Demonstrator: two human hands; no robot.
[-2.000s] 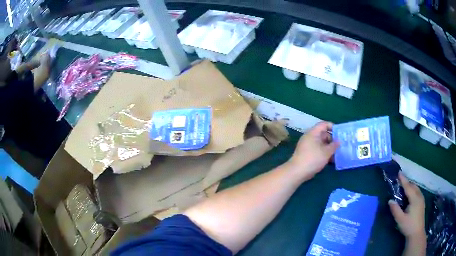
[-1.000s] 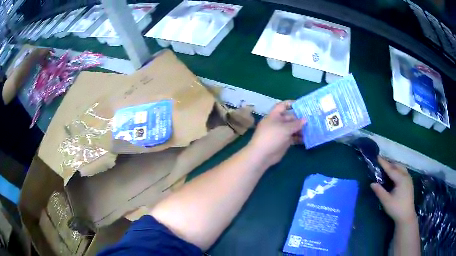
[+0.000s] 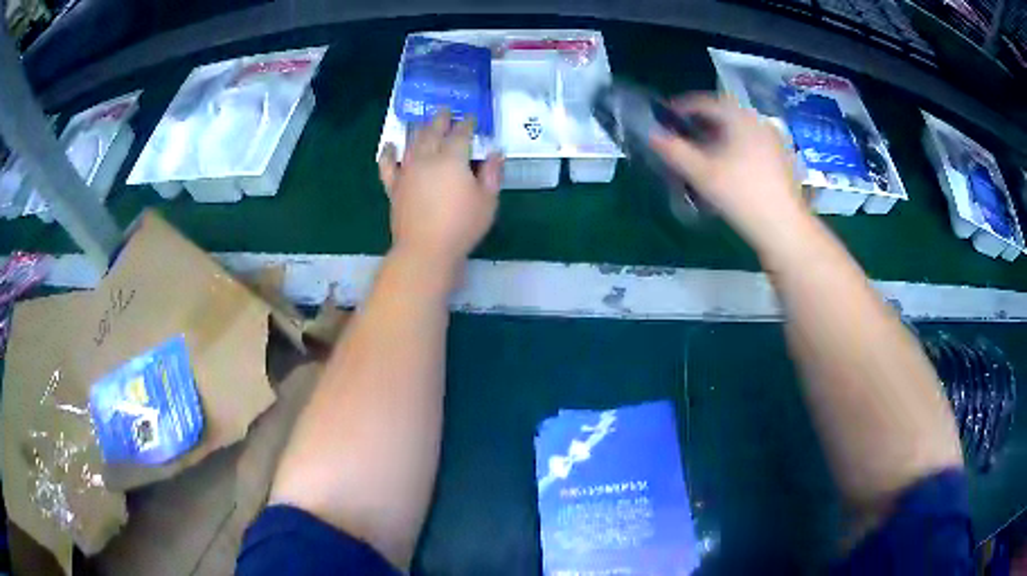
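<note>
A white tray sits on the conveyor in front of me. A blue card lies in its left part. My left hand is over the tray's front left edge, fingers spread and fingertips on the card's lower end. My right hand grips a bagged black accessory, blurred, held just off the tray's right edge. A stack of blue cards lies on the green worktop below.
More trays stand left and right on the belt. A pale edge rail crosses below. Torn cardboard with a blue card is at lower left. Bagged black accessories stand at right. A grey post is at left.
Both hands have moved from over the worktop to the tray on the belt. The blue card from my left hand now lies in the tray. The view has swung right.
</note>
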